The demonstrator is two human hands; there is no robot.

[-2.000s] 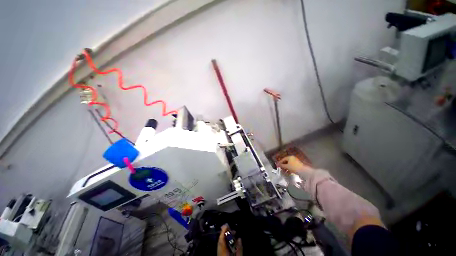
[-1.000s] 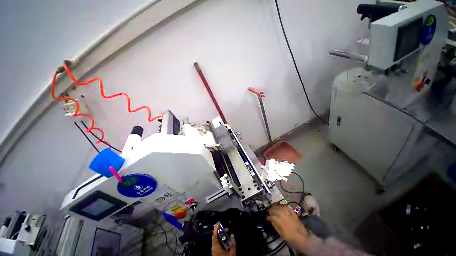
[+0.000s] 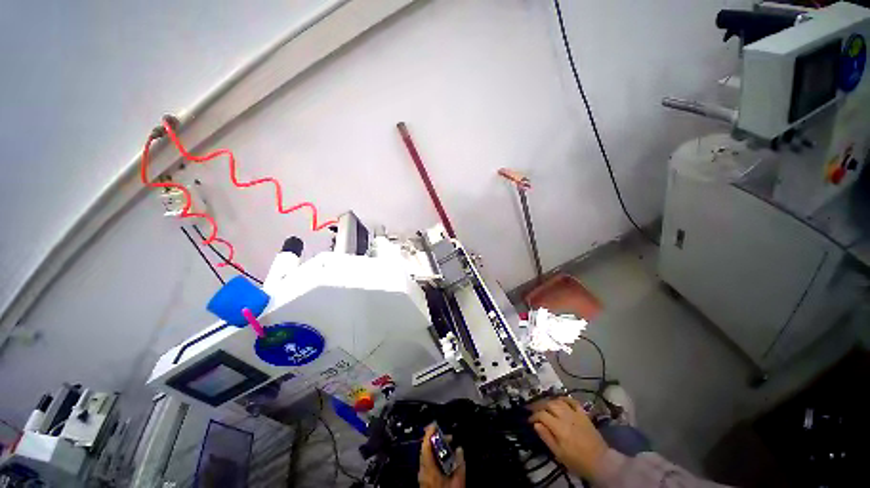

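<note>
My left hand (image 3: 441,467), at the bottom edge, holds a palm-sized black block (image 3: 442,450) with pale marks, upright in the fingers. My right hand (image 3: 569,434) lies at the right end of the black cable pile (image 3: 477,434), just below the labelling fixture (image 3: 486,343); its fingertips are over dark cords, and whether they grip one cannot be told. The large white labelling machine (image 3: 353,305) stands behind the pile. A crumpled white waste strip (image 3: 555,331) hangs at the fixture's right end.
Red and yellow control buttons (image 3: 363,398) sit low on the housing beside the pile. A red dustpan (image 3: 565,296) stands on the floor behind, with long handles against the wall. A neighbouring machine (image 3: 792,86) is at right, another at lower left. A dark container (image 3: 811,429) is at lower right.
My right hand was out past the fixture by the white strip, then came back down to the cable pile. The fixture's top plate has shifted. My left hand still holds the black block.
</note>
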